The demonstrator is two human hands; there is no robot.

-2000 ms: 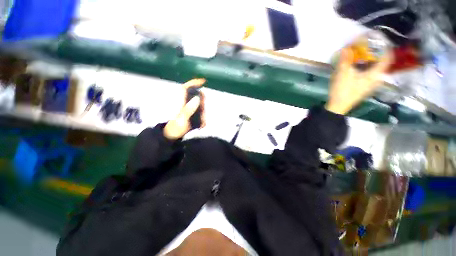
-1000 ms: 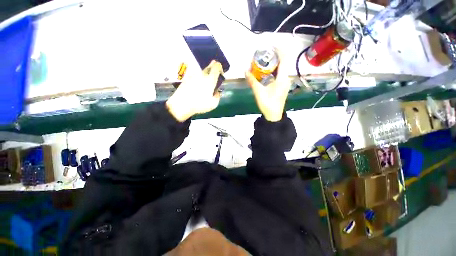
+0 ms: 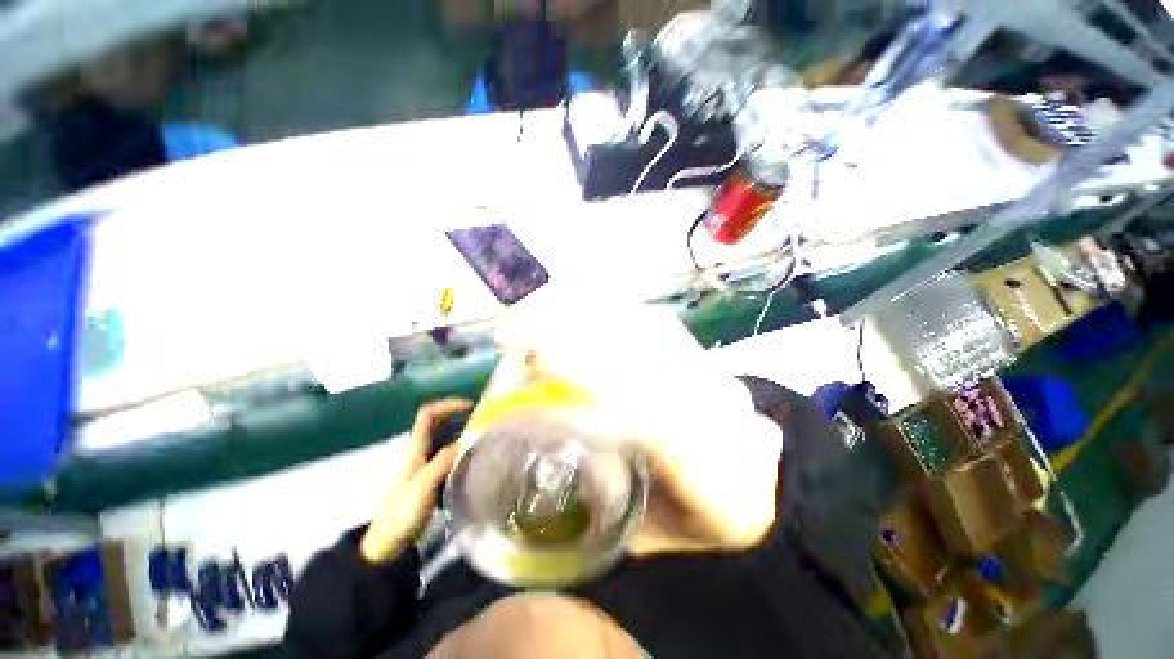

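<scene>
An orange and silver drinks can (image 3: 551, 500) is very close to the camera, its round metal top facing me. My right hand (image 3: 708, 483) is wrapped around the can; it is large, overexposed and blurred. My left hand (image 3: 412, 487) is behind the can's left side, fingers curled around a dark handheld device (image 3: 451, 427), which is mostly hidden by the can and fingers. A mobile phone (image 3: 500, 261) lies face up on the white upper bench beyond the can.
A small orange item (image 3: 447, 301) lies near the phone. A red can (image 3: 743, 209) stands among cables, beside a black box (image 3: 618, 161). Dark units (image 3: 219, 586) are in a row at lower left. A blue bin (image 3: 39, 348) is far left; cardboard parts boxes (image 3: 972, 489) are at right.
The drinks can has come from the upper bench up close to the camera in my right hand. My left hand has moved away from the phone, back and down to the left.
</scene>
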